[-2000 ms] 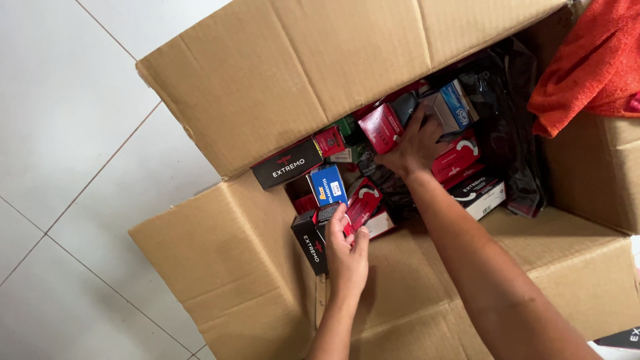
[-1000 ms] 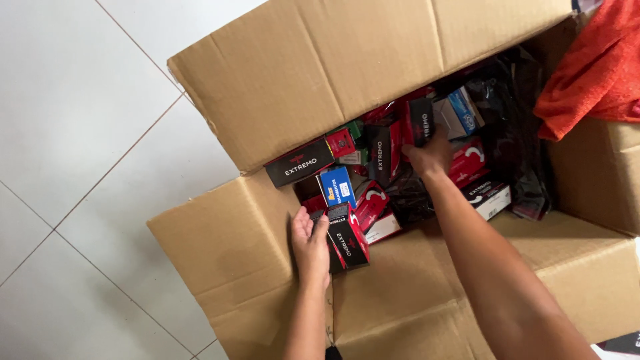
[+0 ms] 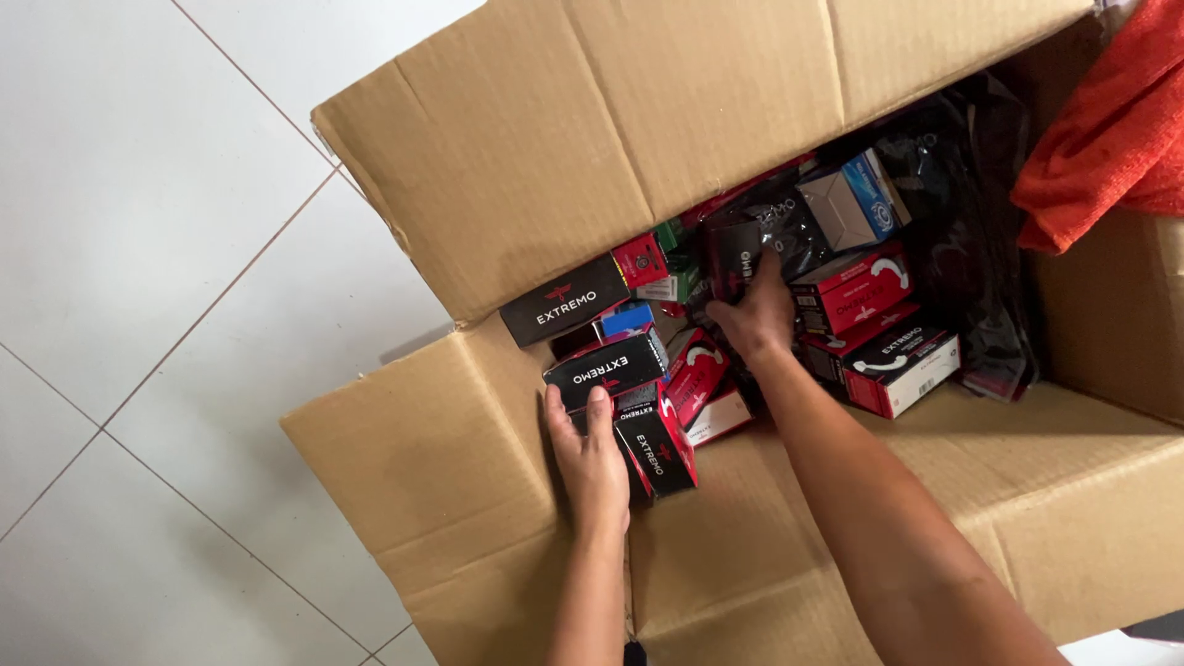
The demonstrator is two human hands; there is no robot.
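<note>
Both hands are inside a large open cardboard box (image 3: 814, 518). My left hand (image 3: 588, 444) holds a small black Extremo box (image 3: 609, 368) by its lower edge, at the left end. Just right of its fingers stands a black and red Extremo box (image 3: 655, 449). My right hand (image 3: 760, 310) grips a dark Extremo box (image 3: 737, 259) deeper in, beside black plastic packaging (image 3: 786, 217). Another black box with a red end (image 3: 566, 301) leans along the upper wall. Red boxes (image 3: 856, 291) and a black and white box (image 3: 902, 365) lie right of my right wrist.
A blue and white box (image 3: 856, 199) and a black plastic bag (image 3: 967, 250) lie toward the right. An orange-red cloth (image 3: 1110, 129) hangs over the right edge. Wide flaps (image 3: 573, 120) stand out around the opening, over a floor of white tiles (image 3: 166, 231).
My left hand has a different black box at its fingers; the black and red one it held a second ago now stands beside it. The dark box at my right hand has moved left and down.
</note>
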